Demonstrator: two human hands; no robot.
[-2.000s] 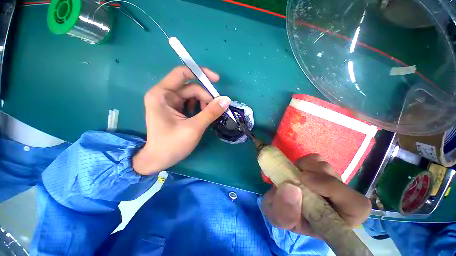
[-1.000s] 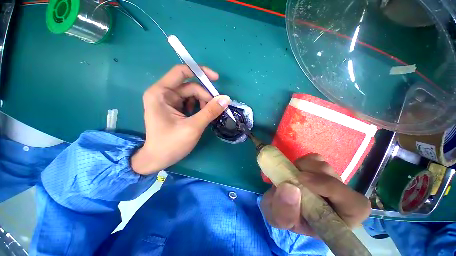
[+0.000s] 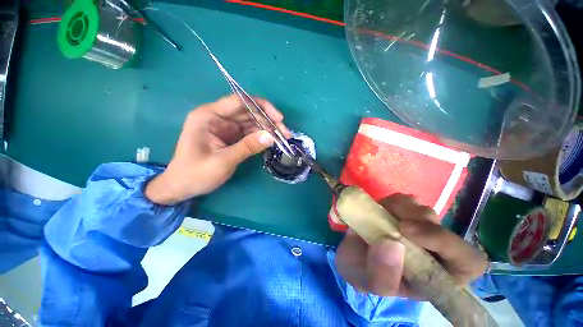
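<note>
A round black housing (image 3: 281,167) with a ragged whitish rim lies on the green mat, left of the red pad. My left hand (image 3: 214,144) holds slim silver tweezers (image 3: 246,99) between thumb and fingers; the two arms show side by side and the tips point into the housing. My right hand (image 3: 409,249) is shut on the thick cream handle of the soldering iron (image 3: 371,214). Its thin dark tip reaches the right side of the housing. Whether the tips touch the part inside is too small to tell.
The red pad (image 3: 390,166) with white stripes lies right of the housing. A clear plastic hood (image 3: 460,76) hangs at the upper right. A metal tray (image 3: 476,220) holds a green container (image 3: 511,230) and a tape roll (image 3: 553,169). A solder spool (image 3: 105,38) with a dark pointed tool stands at the upper left.
The tweezers have turned in my left hand, so both arms now show. My left hand has shifted slightly left and its grip has opened a little. The whole view has moved slightly.
</note>
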